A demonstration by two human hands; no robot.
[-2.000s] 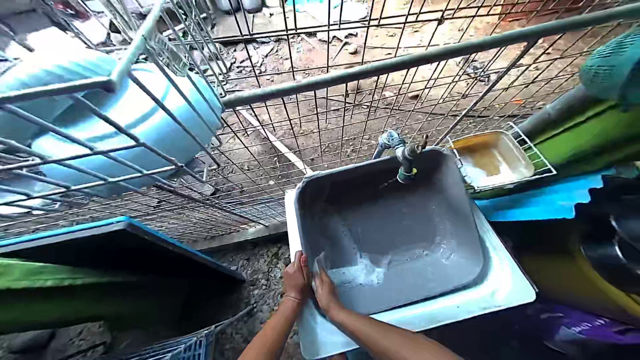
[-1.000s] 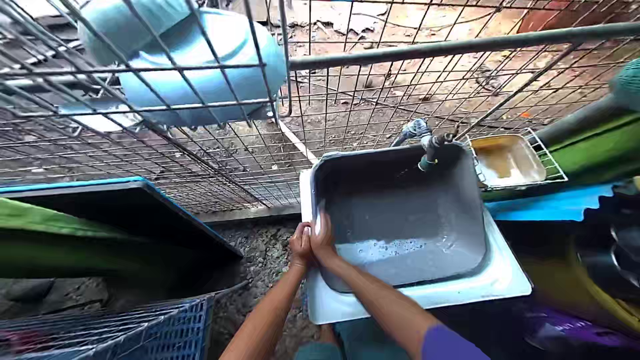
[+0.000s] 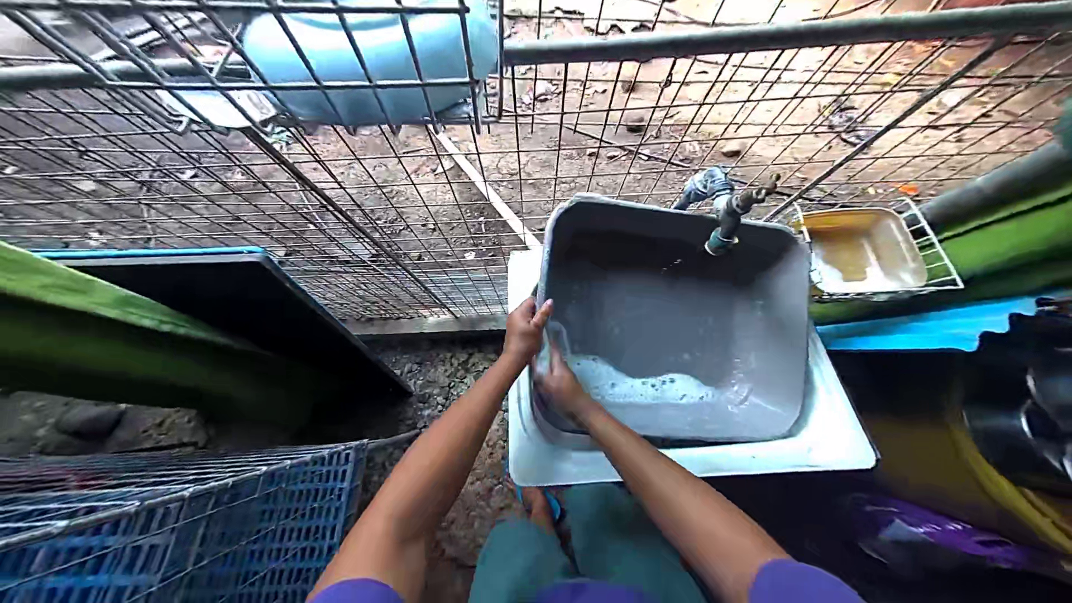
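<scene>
A grey plastic basin (image 3: 670,310) rests tilted in a white sink (image 3: 829,452), with soapy water (image 3: 641,387) gathered along its near side. My left hand (image 3: 528,331) grips the basin's left rim from outside. Just inside that rim, my right hand (image 3: 559,381) is pressed to the left wall; a pale, see-through thing, too unclear to name, shows at its fingers. Above the basin's far edge stands a metal faucet (image 3: 729,222) on a wrapped pipe. I cannot tell whether water runs from it.
A wire mesh fence (image 3: 402,201) runs behind the sink, with a light blue container (image 3: 368,59) in a wire rack at upper left. A wire holder with a shallow tray (image 3: 871,247) sits right of the faucet. Lower left is a blue crate (image 3: 276,511); a dark panel (image 3: 243,310) leans beyond it.
Both hands stay at the basin's left side. The right hand is lower against the inner wall than one second ago. The view has shifted.
</scene>
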